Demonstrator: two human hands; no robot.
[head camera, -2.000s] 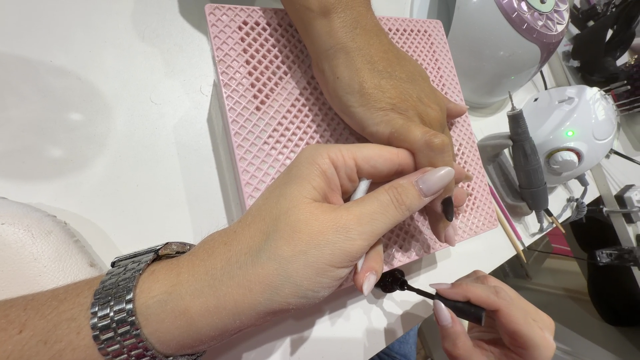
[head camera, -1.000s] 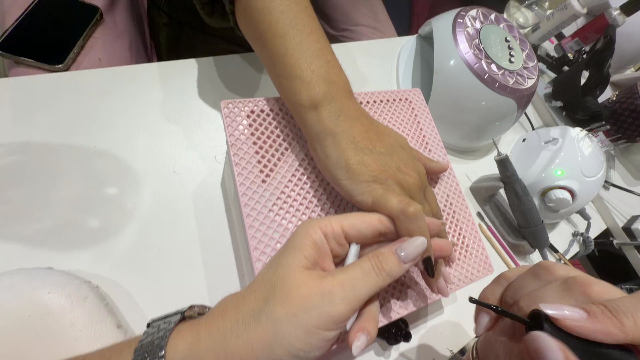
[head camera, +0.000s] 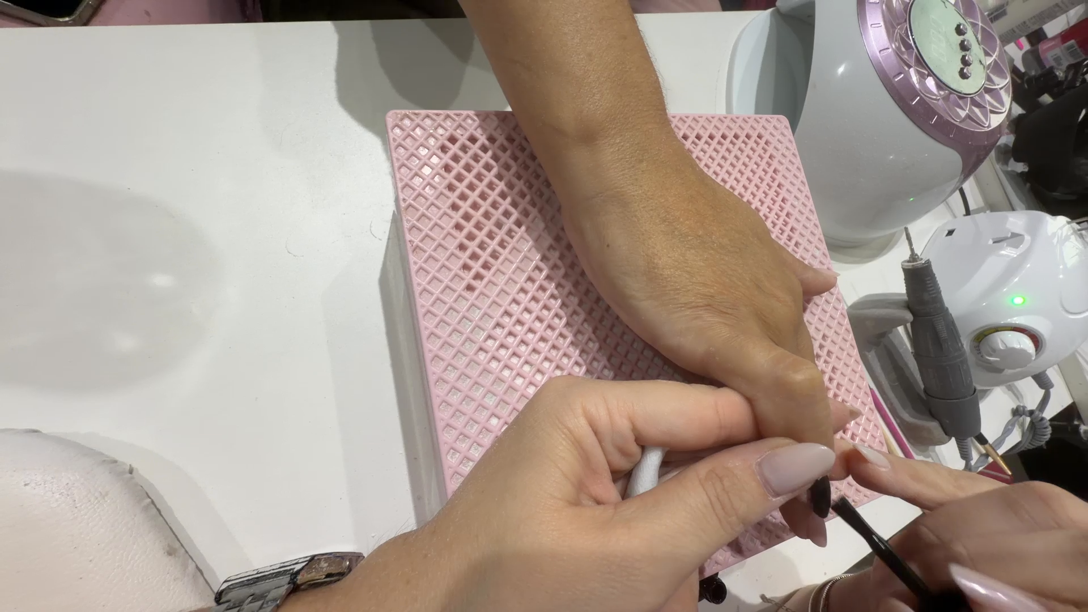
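Note:
Between its thumb and fingers, my left hand (head camera: 646, 484) grips a finger of another person's hand (head camera: 705, 255), which lies on a pink lattice-topped nail dust collector (head camera: 476, 340). A white stick-like item (head camera: 648, 470) is tucked in my left palm. The gripped finger carries a dark painted nail (head camera: 819, 497). My right hand (head camera: 977, 527), at the lower right, holds a black-handled nail polish brush (head camera: 880, 544), its flat tip just right of that nail; my extended right finger touches near the client's fingers. Part of a black bottle (head camera: 712, 588) shows under my left hand.
A white and purple nail lamp (head camera: 867, 127) stands at the upper right. Below it are a white nail drill unit (head camera: 1011, 297) and its grey handpiece (head camera: 939, 340) in a holder. A padded white rest (head camera: 76, 518) lies at the lower left of the white table (head camera: 212, 127).
My right hand has brought the brush from the lower right up beside the dark nail. Two seconds ago the brush was at the black bottle. My left hand keeps its hold. The view has moved closer.

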